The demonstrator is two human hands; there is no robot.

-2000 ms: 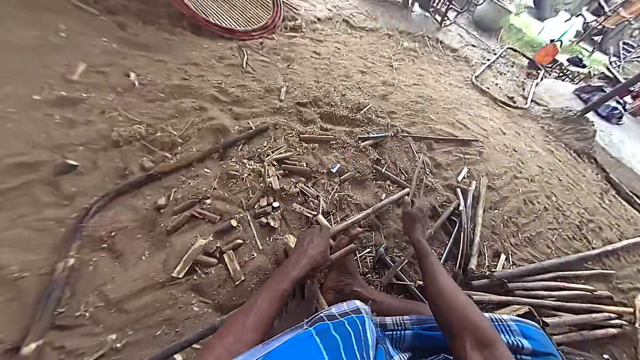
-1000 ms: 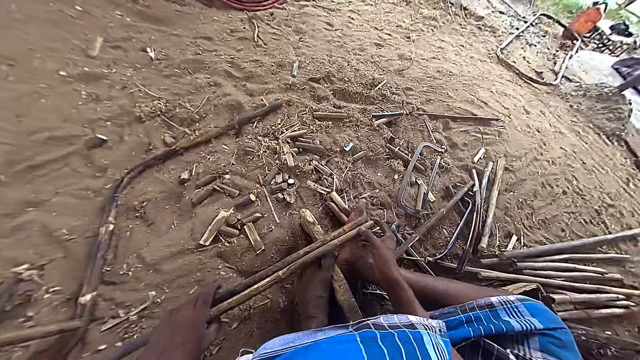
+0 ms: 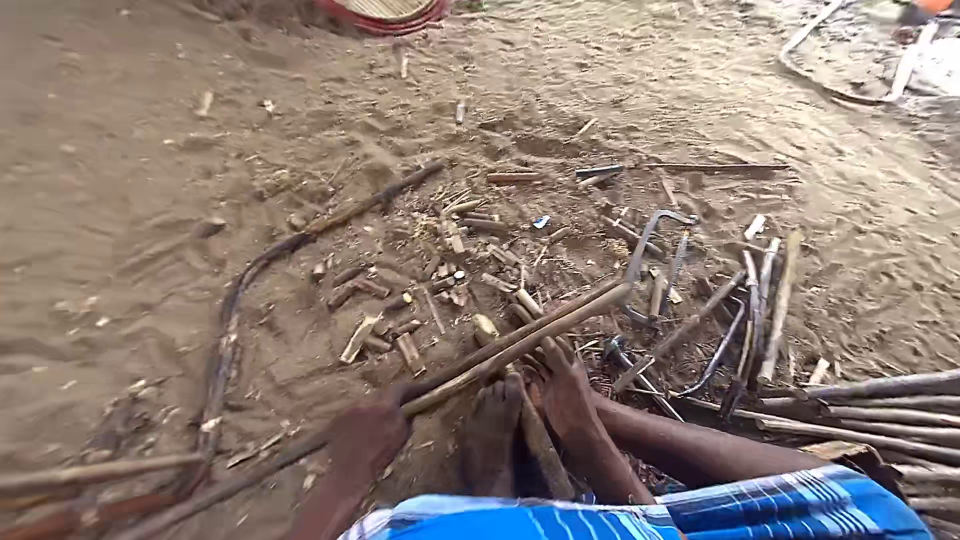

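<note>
My left hand (image 3: 367, 435), blurred at the lower left, is closed around long thin wooden sticks (image 3: 517, 349). Two of them run side by side up and right, their ends near a metal saw frame (image 3: 641, 251). Both bare feet are below the sticks; one foot (image 3: 562, 390) is against a thicker piece of wood (image 3: 541, 450) that stands between them. My right hand cannot be made out. Short cut pieces of wood (image 3: 410, 354) lie scattered on the sand beyond the feet. A curved metal rod or tool (image 3: 724, 349) lies to the right.
A long bent branch (image 3: 229, 322) lies on the left. Stacked sticks (image 3: 892, 412) are at the lower right, with upright-leaning sticks (image 3: 780, 307) beside them. A thin dark strip (image 3: 720, 166) lies farther off. A red-rimmed woven tray (image 3: 390, 26) is at the top.
Two seconds ago both hands were on a pale stick above the feet. My right hand has since left the view. My left hand has moved left and now holds sticks that extend over the feet.
</note>
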